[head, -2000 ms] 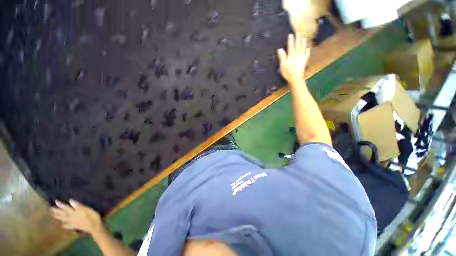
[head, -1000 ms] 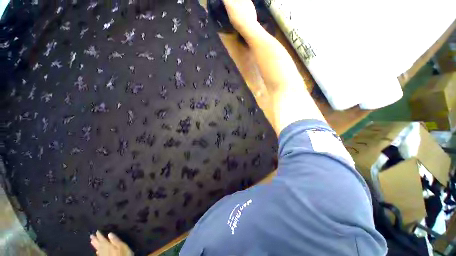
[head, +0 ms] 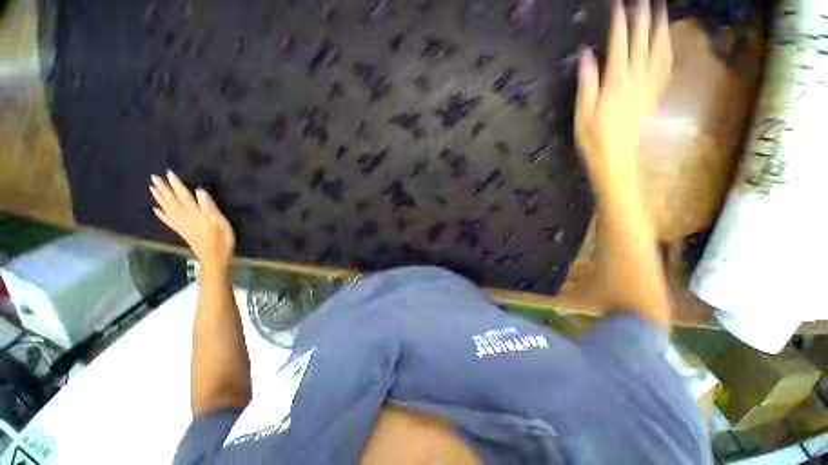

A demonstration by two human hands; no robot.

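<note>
Dark patterned fabric (head: 381, 136) with small raised motifs lies spread over the brown wooden table, down to near its front edge. My left hand (head: 198, 221) rests on the fabric near its front left part, palm down with fingers apart, holding nothing. My right hand (head: 622, 100) lies flat at the fabric's right edge, its fingers extended and slightly apart, holding nothing. It is a little blurred, and its fingertips are close to the top of the picture.
White paper rolls (head: 772, 200) with black lettering lie on the table (head: 694, 136) at the right. Dark cloth (head: 726, 32) is at the top right. A white box (head: 77, 281) stands below left, near a large white surface (head: 136, 381). A cardboard box (head: 767, 386) is below right.
The view has turned. My right hand has come back from the dark cloth near the paper rolls to the fabric's right edge. My left hand now shows fully, on the fabric's front left part.
</note>
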